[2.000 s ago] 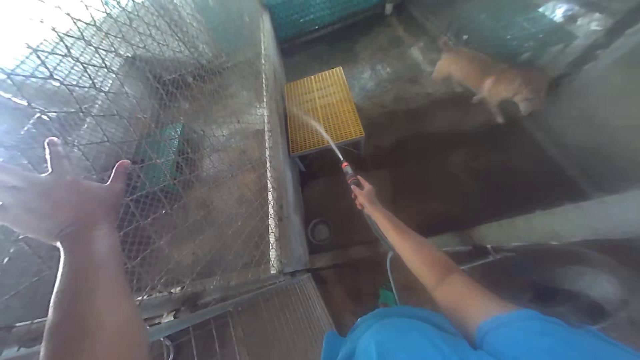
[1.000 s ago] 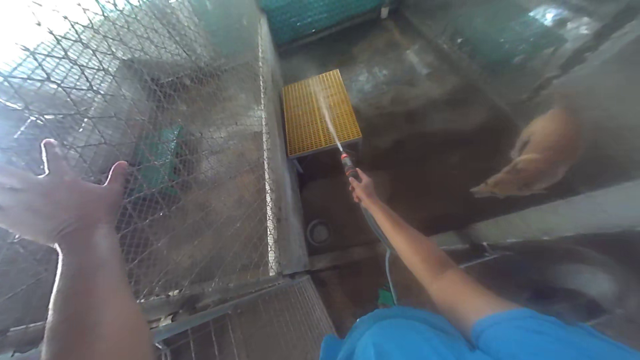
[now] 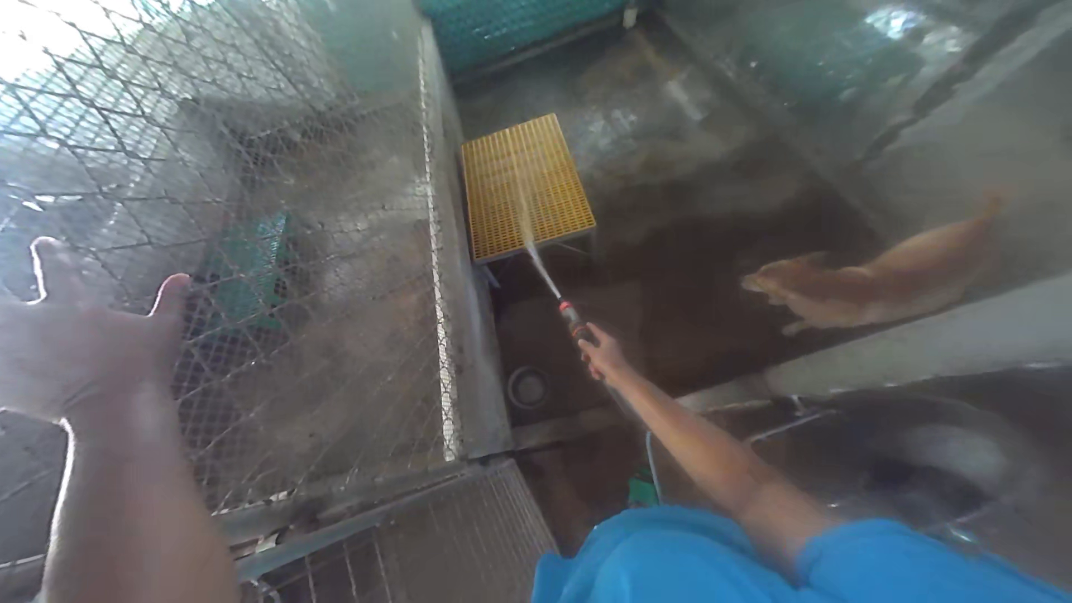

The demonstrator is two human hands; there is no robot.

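My right hand grips a hose spray nozzle with red rings, and a jet of water leaves its tip. The water lands on a yellow slatted platform on legs, beside a low wall. A thin hose runs down past my blue shirt. My left hand is spread wide at the left edge, against or in front of a wire mesh fence; whether it touches the mesh I cannot tell. Nothing shows in that hand.
A light brown dog is on the wet floor at right, by a low concrete curb. A round bowl or drain lies near the wall. Behind the mesh is a green platform. A wire gate is at the bottom.
The dog has moved from the upper right to beside the curb, and its head now points left. The water jet has shifted over the yellow platform. My left hand has stayed spread.
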